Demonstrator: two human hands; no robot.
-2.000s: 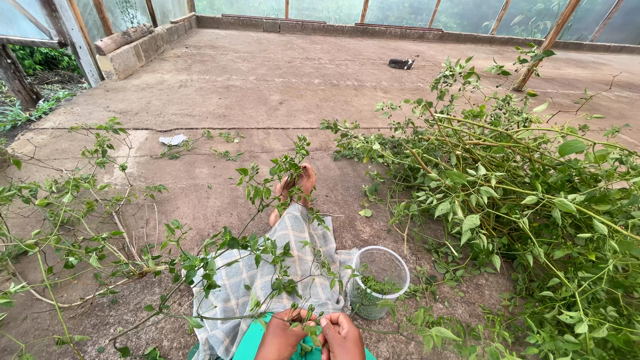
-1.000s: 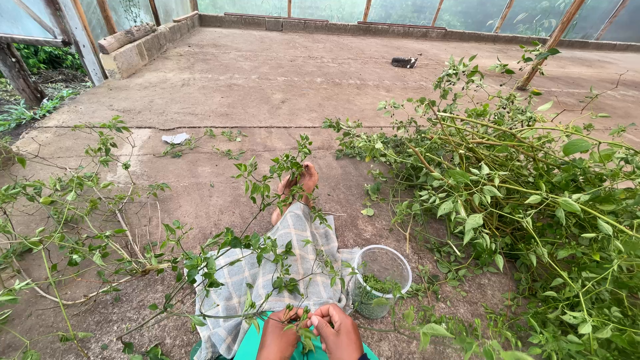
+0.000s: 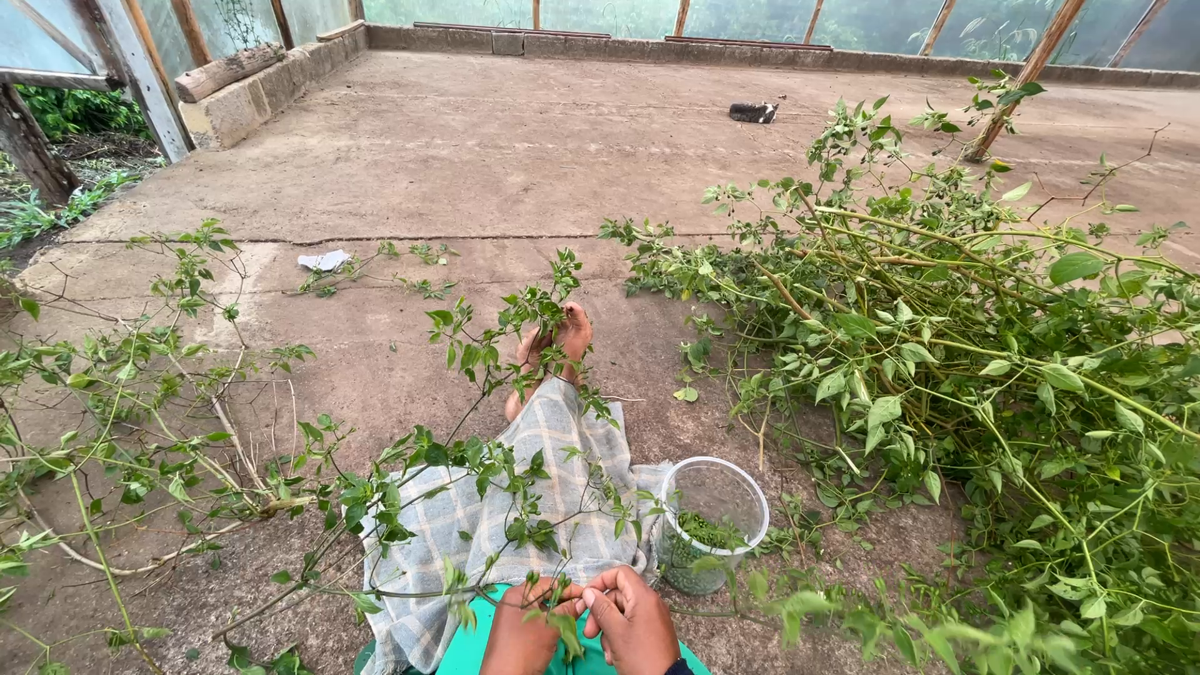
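Low in the view, my left hand (image 3: 527, 626) is closed on a thin leafy stem of a green branch (image 3: 422, 459) that lies across my lap. My right hand (image 3: 630, 614) touches the left one, its thumb and forefinger pinched at the same stem; what lies between the fingertips is too small to tell. A checked grey cloth (image 3: 572, 431) covers my legs, over green clothing. Just right of the cloth stands a clear plastic tub (image 3: 714, 506), partly filled with small green pieces. My bare feet (image 3: 562, 342) show beyond the cloth, partly behind leaves.
A large heap of cut leafy branches (image 3: 919, 347) lies on the right. Thinner branches (image 3: 187, 450) spread over the concrete floor (image 3: 469, 150) at left. Farther off are a white scrap (image 3: 324, 261), a dark object (image 3: 753, 112), a leaning wooden post (image 3: 1027, 80) and a low block wall (image 3: 244, 103).
Both hands stay together at the branch over the lap, with small shifts of the fingers. The tub, cloth and heap have not plainly moved.
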